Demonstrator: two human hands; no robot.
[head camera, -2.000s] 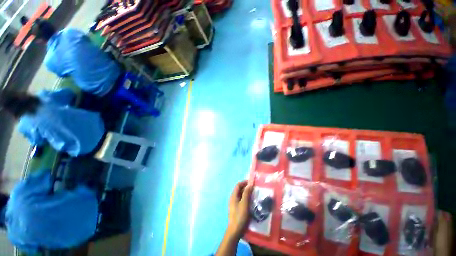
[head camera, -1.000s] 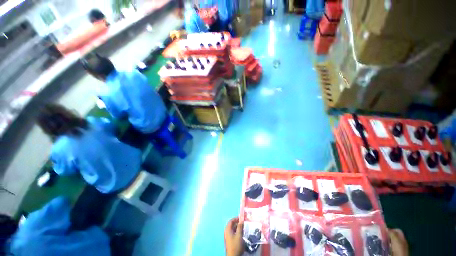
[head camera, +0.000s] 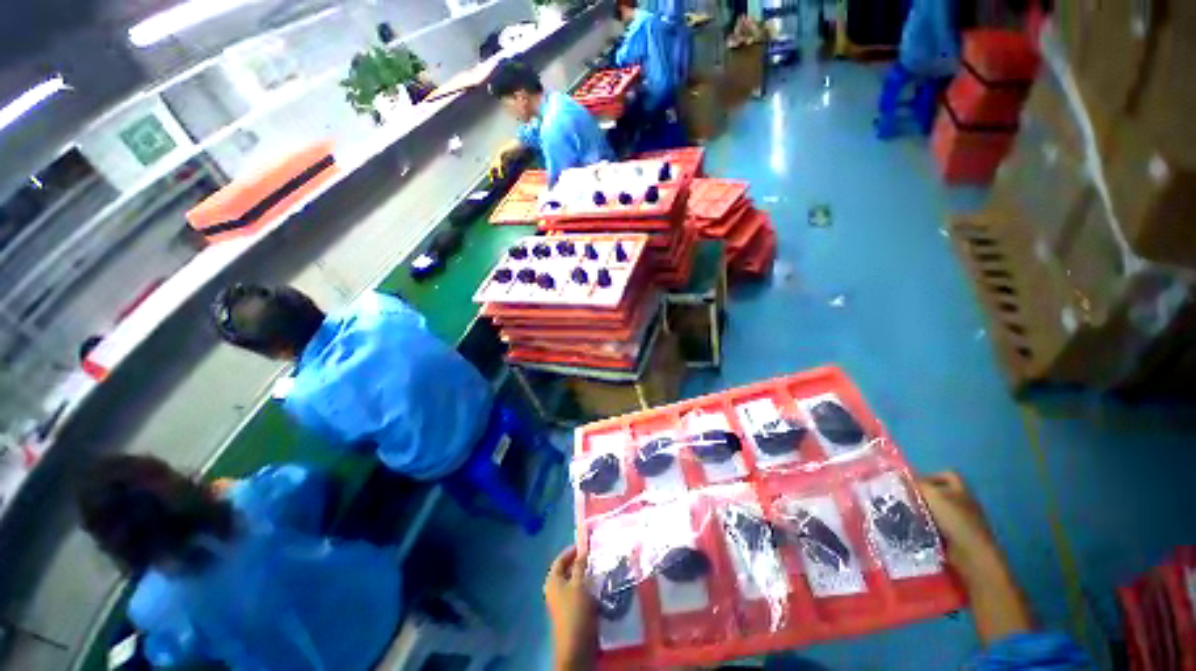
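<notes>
An orange-red tray (head camera: 735, 637) with two rows of five pockets is held up in front of me over the floor, tilted with its right side higher. Each pocket holds a black watch (head camera: 682, 565) on a white paper slip (head camera: 681, 593). Shiny clear plastic film (head camera: 750, 498) lies across the watches. My left hand (head camera: 569, 606) grips the tray's left edge, partly cut off by the frame's bottom. My right hand (head camera: 961, 527) grips its right edge, the fingers partly hidden by the tray.
Stacked red trays (head camera: 571, 321) stand on a metal-framed trolley (head camera: 643, 393) ahead. People in blue smocks (head camera: 394, 387) sit along the green workbench (head camera: 439, 295) at left. Wrapped cartons (head camera: 1102, 197) stand on a pallet (head camera: 993, 295) at right. More red trays (head camera: 1162, 616) are at lower right.
The view has swung left and up, away from the green table, whose tray stacks have mostly left the picture. The tray is still in both hands, now tilted, and the trolley appears nearer.
</notes>
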